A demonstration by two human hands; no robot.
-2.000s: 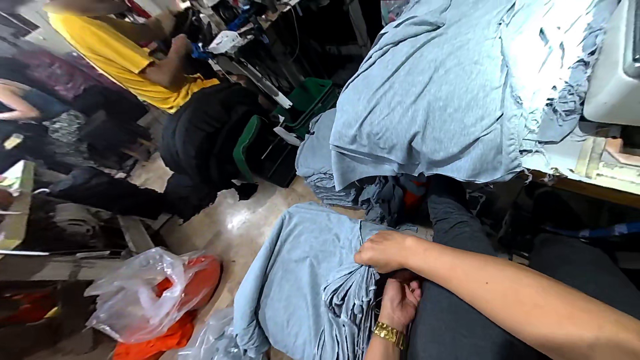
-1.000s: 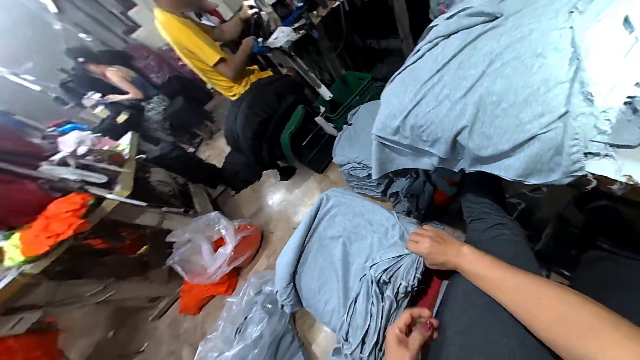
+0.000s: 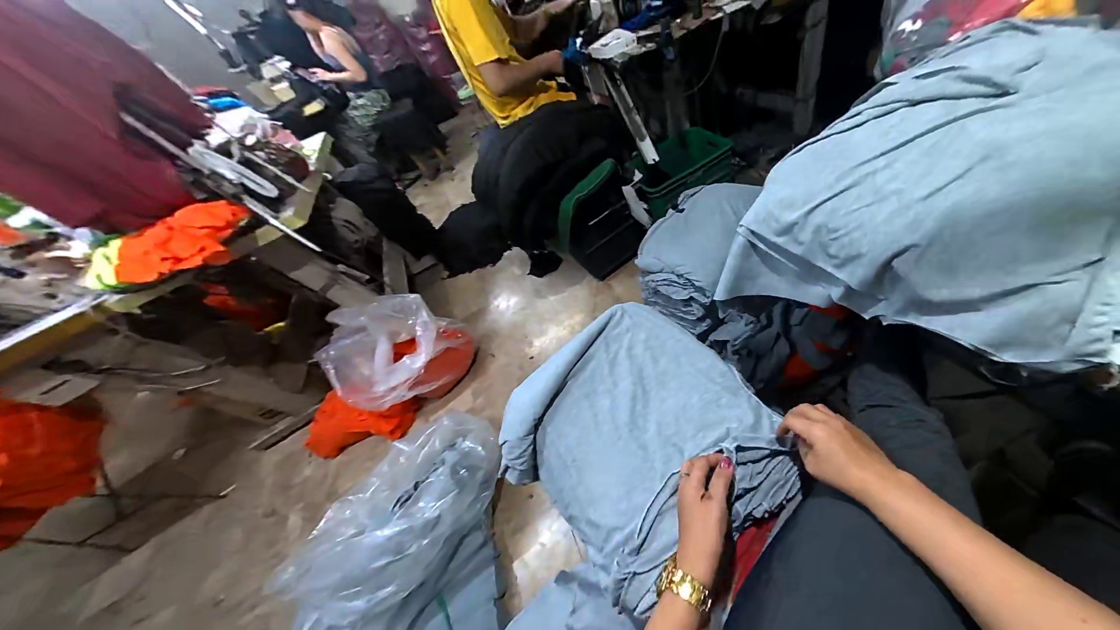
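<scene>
A stack of grey-blue fabric pieces (image 3: 639,394) lies low beside my legs, its near edge gathered in many folds. My left hand (image 3: 705,499), with a gold watch at the wrist, rests on those folds, thumb and fingertips close together at the cloth. Farther right, my right hand (image 3: 827,442) has its fingertips at the stack's right corner, pinching the edge of the cloth. Something red shows under the stack by my thigh. More grey-blue cloth (image 3: 945,192) is heaped at the upper right, over a surface that it hides.
Clear plastic bags (image 3: 402,525) with cloth lie on the floor at left, near orange fabric (image 3: 359,424). Green crates (image 3: 700,157) stand beyond the stack. A person in a yellow shirt (image 3: 490,61) sits at a worktable; another person sits farther back. Orange cloth lies on the left table.
My left hand has come up from below the stack's edge onto its folds. My right hand stays near the stack's corner. The view has swung left.
</scene>
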